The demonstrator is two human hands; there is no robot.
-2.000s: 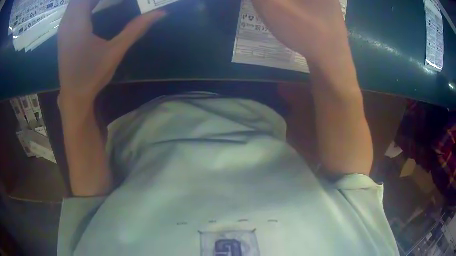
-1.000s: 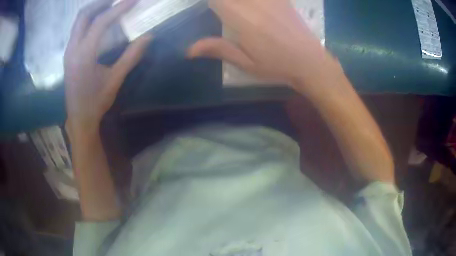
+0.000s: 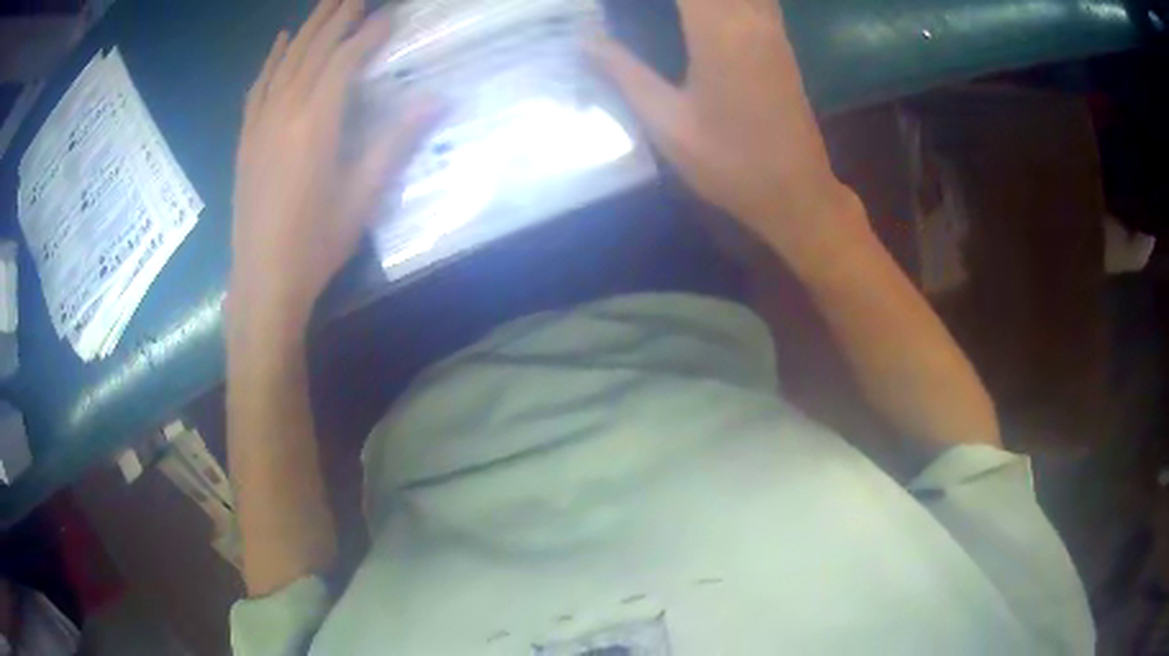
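A printed leaflet sheet point(image 3: 513, 160) lies at the bench's front edge between my hands, glaring white in its middle. My left hand point(image 3: 321, 141) is at the sheet's left side, blurred, with its thumb over the sheet. My right hand point(image 3: 731, 115) is at the sheet's right side, its thumb near the right edge and its fingers cut off by the top of the picture. Whether either hand grips the sheet is not clear.
A fanned stack of unfolded leaflets point(image 3: 103, 212) lies at the left on the dark green bench point(image 3: 885, 51). White pieces point(image 3: 10, 442) are at the far left edge. White printed pieces point(image 3: 192, 474) show below the bench at left. Brown cardboard point(image 3: 1026, 256) is below at right.
The view has turned, so the leaflet stack shows fully at left and the right-hand strip is out of view. The narrow folded piece no longer shows; a wide sheet now lies between my hands.
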